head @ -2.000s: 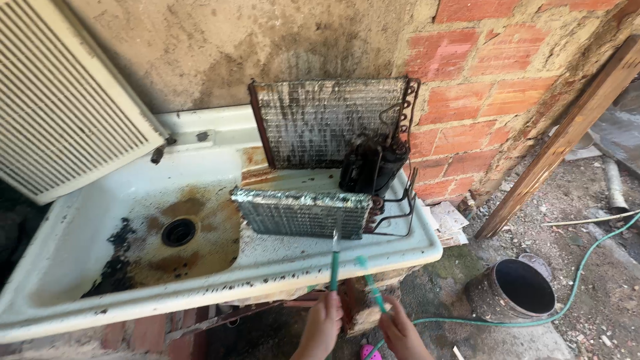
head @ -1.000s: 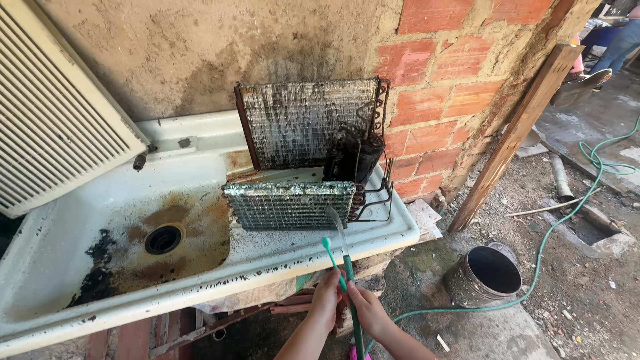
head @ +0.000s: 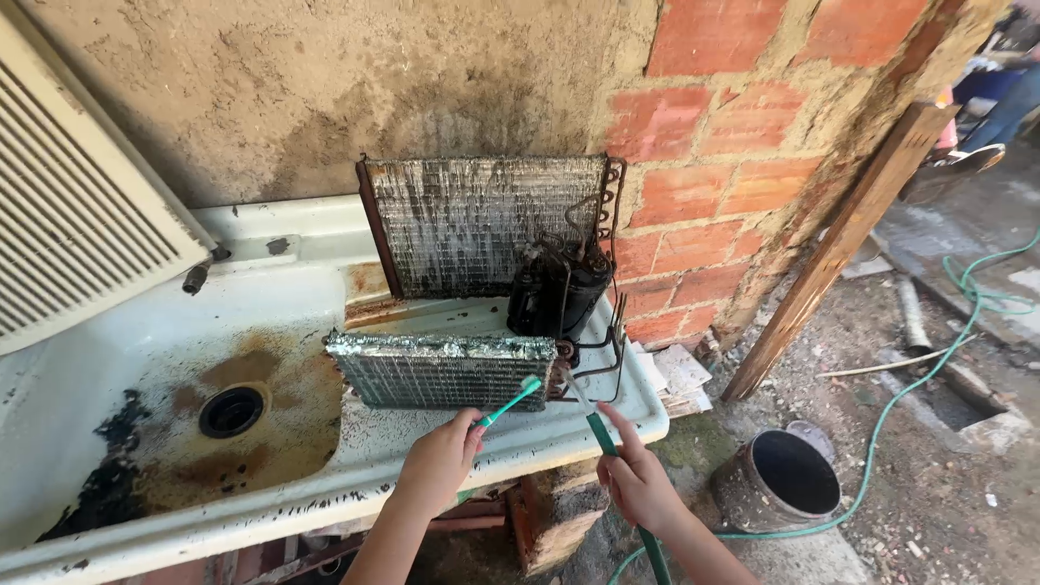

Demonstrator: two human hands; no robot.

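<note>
My left hand [head: 443, 455] grips a green toothbrush [head: 508, 402], its head at the lower right front of a small finned coil [head: 443, 374] that lies on the sink's ribbed drainboard. In my right hand [head: 638, 479] is a green garden hose [head: 603, 435], with water coming from its end towards the coil's right end, by the copper bends. Behind, a larger finned coil [head: 479, 219] stands upright against the wall. A black compressor [head: 569, 284] with bent copper tubes sits between the coils at the right.
The stained white sink [head: 284, 325] has a drain [head: 231, 411] at left. A louvred cream panel [head: 73, 179] leans over it. At right are a wooden post [head: 837, 252], a bucket [head: 780, 479], the trailing hose and rubble. A person's leg [head: 1003, 110] shows at far right.
The toothbrush has moved left and up to the front of the small coil. The hose end now points to the coil's right end. The hands are farther apart than one second ago.
</note>
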